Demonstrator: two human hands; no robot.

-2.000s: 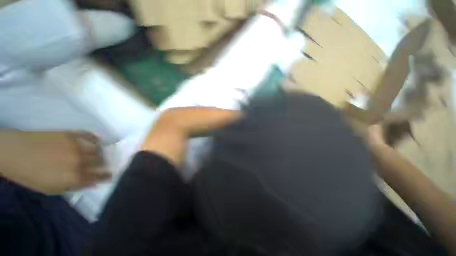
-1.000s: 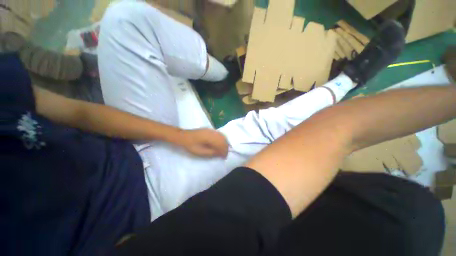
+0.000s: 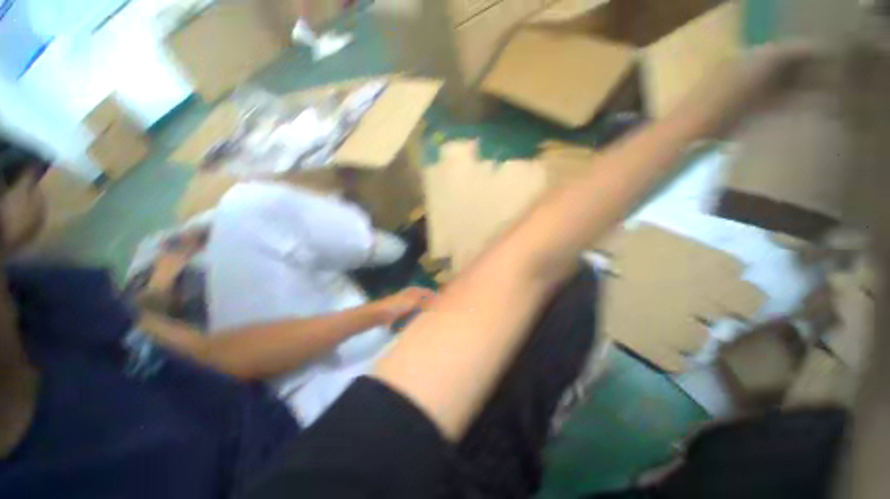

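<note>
My left arm, in a black sleeve, reaches from the bottom centre to the upper right. My left hand [image 3: 781, 73] is blurred at its end, in front of brown cardboard; whether it grips anything cannot be told. A large brown surface [image 3: 867, 292], close and blurred, runs down the right edge. Flat notched cardboard blanks [image 3: 673, 292] lie on a white sheet [image 3: 698, 219] right of my forearm. A small folded cardboard piece [image 3: 761, 361] lies at their lower right. My right hand is not in view.
A seated person in a navy shirt [image 3: 127, 390] and pale trousers is at the left, a hand near my forearm. An open carton [image 3: 390, 190] holds crumpled wrapping. Another notched blank [image 3: 478, 200] and more cartons [image 3: 561, 73] stand beyond. Green floor [image 3: 625, 419] shows below.
The view has swung, bringing the filled carton and farther floor into sight. My left arm now points more steeply upward, and its hand shows at the upper right. The large brown surface has appeared.
</note>
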